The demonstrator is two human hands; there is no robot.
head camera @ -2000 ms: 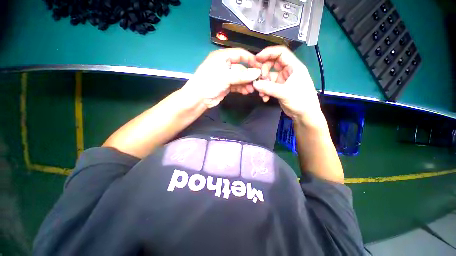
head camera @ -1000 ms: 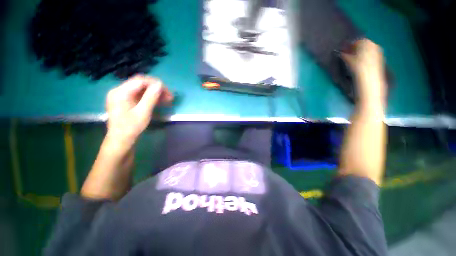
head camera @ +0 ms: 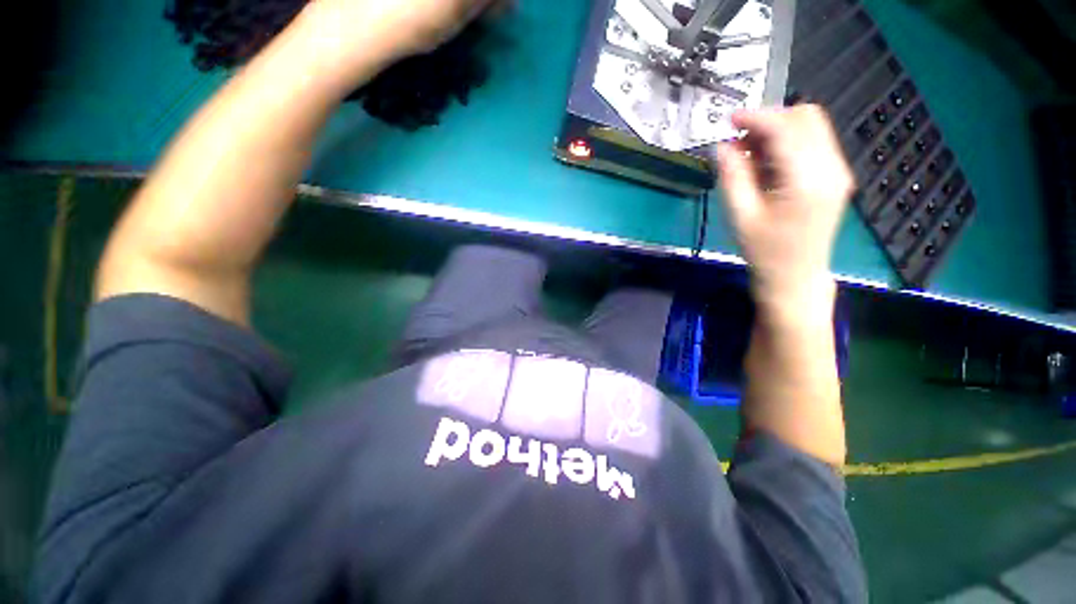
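Note:
My left hand (head camera: 395, 21) is at the top edge of the picture, over the heap of black moulded parts (head camera: 415, 89); its fingers are blurred and partly cut off, and whether it holds anything cannot be told. My right hand (head camera: 781, 177) is at the front right corner of the fixture machine (head camera: 643, 71), thumb and fingers curled close together; any small piece between them is too blurred to see. The machine's silver plate shows metal arms (head camera: 684, 61) meeting at its centre. A red power switch (head camera: 579, 149) glows at its front left corner.
A black slotted tray (head camera: 879, 130) with rows of small glossy parts lies right of the machine. A black cable (head camera: 703, 222) runs over the pale bench edge (head camera: 507, 222). A blue crate (head camera: 699, 354) is below the bench. Dark ribbed objects (head camera: 1054, 177) are at the far right.
My left hand has moved up and right, over the black heap. My right hand has moved left from the slotted tray to the machine's corner. The camera view has also shifted.

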